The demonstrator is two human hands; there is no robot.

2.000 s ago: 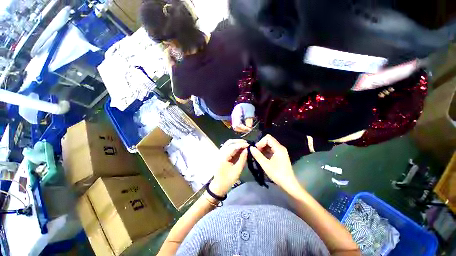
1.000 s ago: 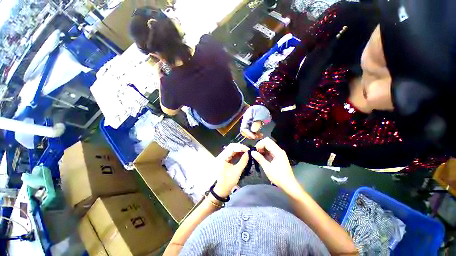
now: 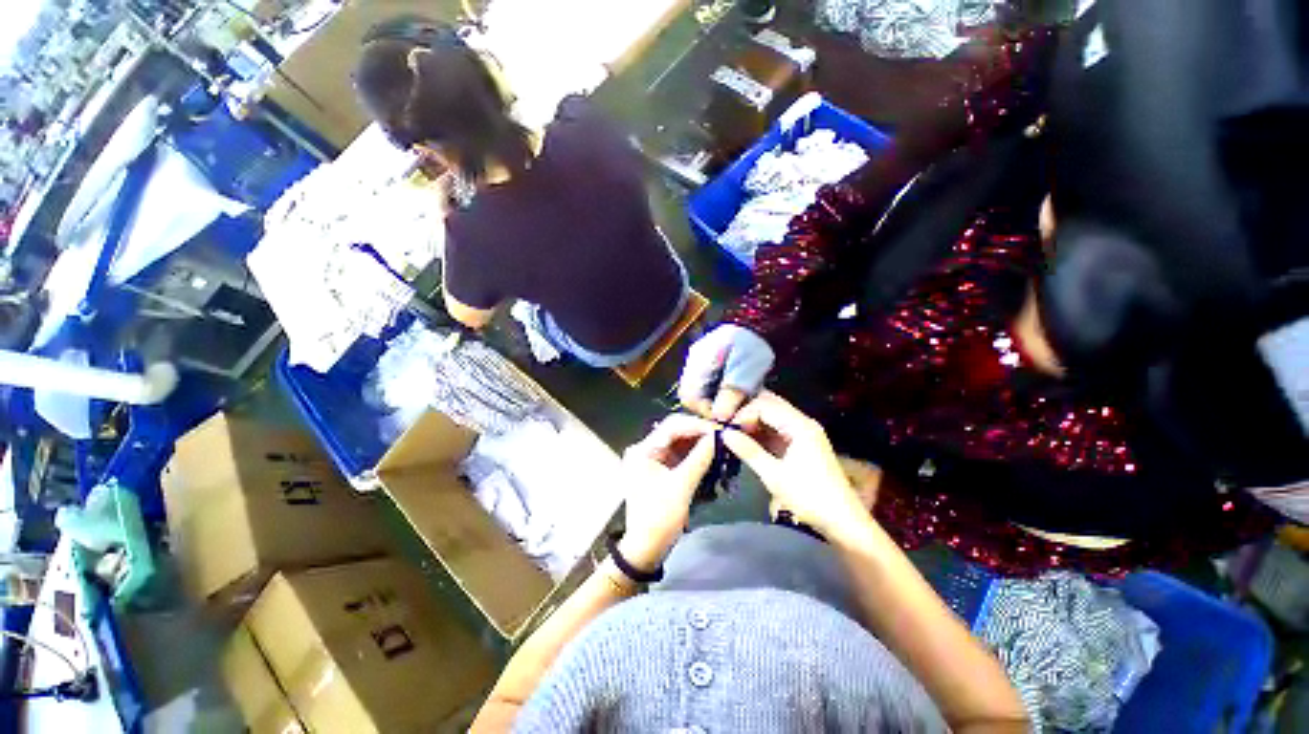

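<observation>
A small black item (image 3: 721, 462), thin and dark, is held between the fingertips of both hands in front of my chest. My left hand (image 3: 669, 473) pinches it from the left side. My right hand (image 3: 787, 452) pinches it from the right side. Part of the item hangs below the fingers. Another person's hand in a pale glove or cuff (image 3: 726, 370) is right at my fingertips and seems to reach the same item. Whether it grips the item is too small to tell.
A person in sparkling red and black (image 3: 991, 359) leans in at the right. A seated person in dark purple (image 3: 574, 237) faces away. An open carton (image 3: 481, 552), taped cartons (image 3: 359, 645) and a blue crate (image 3: 1192, 660) with striped pieces (image 3: 1055, 645) lie around me.
The person in red and black has bent closer, and the gloved hand has moved to my fingertips. My hands keep hold of the black item in nearly the same place.
</observation>
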